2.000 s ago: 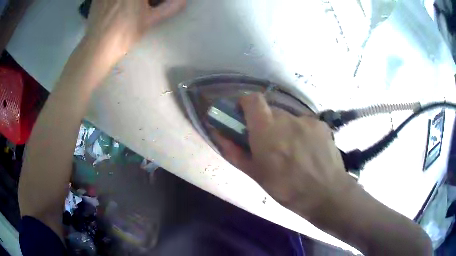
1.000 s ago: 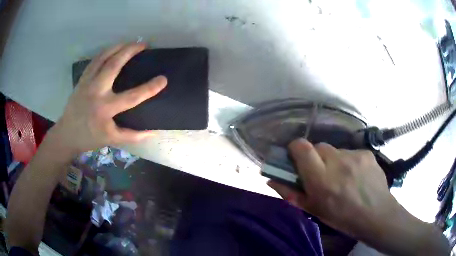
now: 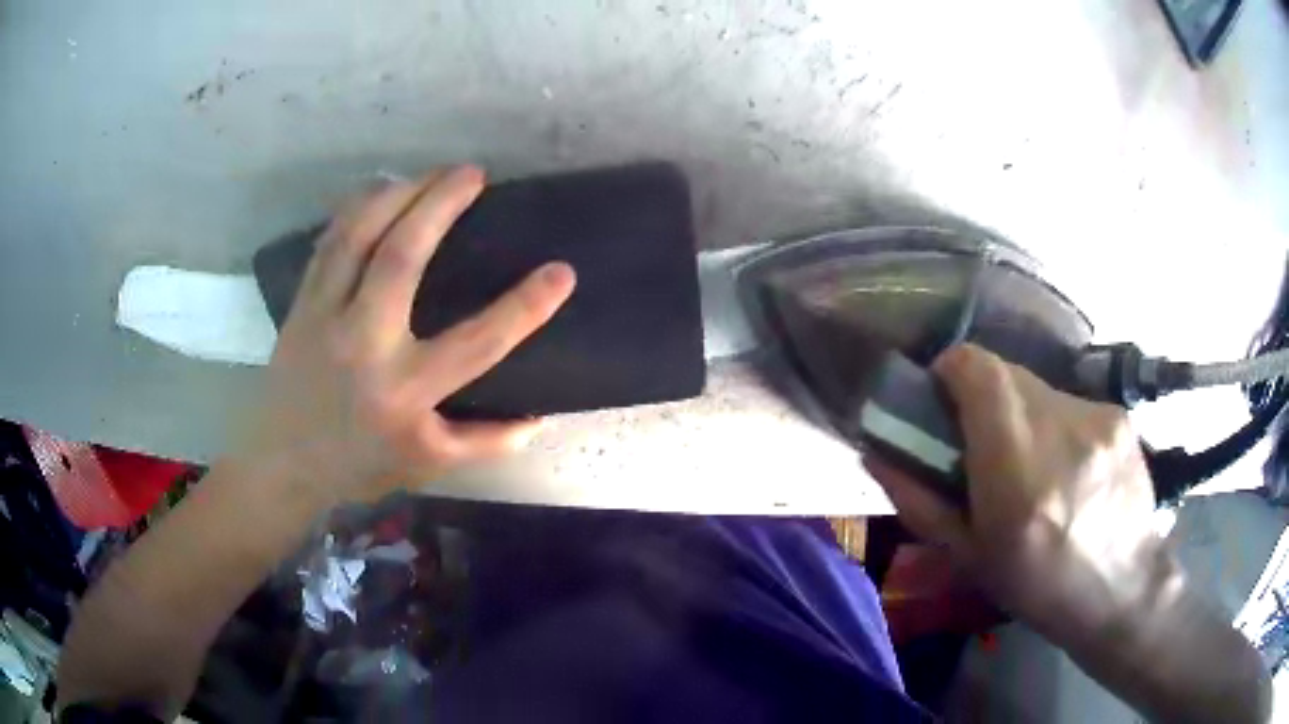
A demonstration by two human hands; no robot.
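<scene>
A white curved strip (image 3: 198,311) lies on the pale table. Its rounded end shows at the left, and a short piece shows between the black block and the iron. The flat black pressing block (image 3: 608,283) lies over the strip. My left hand (image 3: 396,325) rests on top of the block with its fingers spread. My right hand (image 3: 1039,474) is closed round the handle of the steam iron (image 3: 877,304), whose tip points left beside the block. The iron's base covers the strip's right part, so its other end is hidden.
The speckled pressing table (image 3: 636,85) has its near edge before my purple clothing (image 3: 664,615). A ribbed hose (image 3: 1230,372) and black cable run off right from the iron. A red stool (image 3: 99,474) and white scraps (image 3: 339,580) are below at the left.
Since two seconds ago, the block has come into view under my left hand. Over the last second, block and iron sit farther right in view, and the strip's left end now shows.
</scene>
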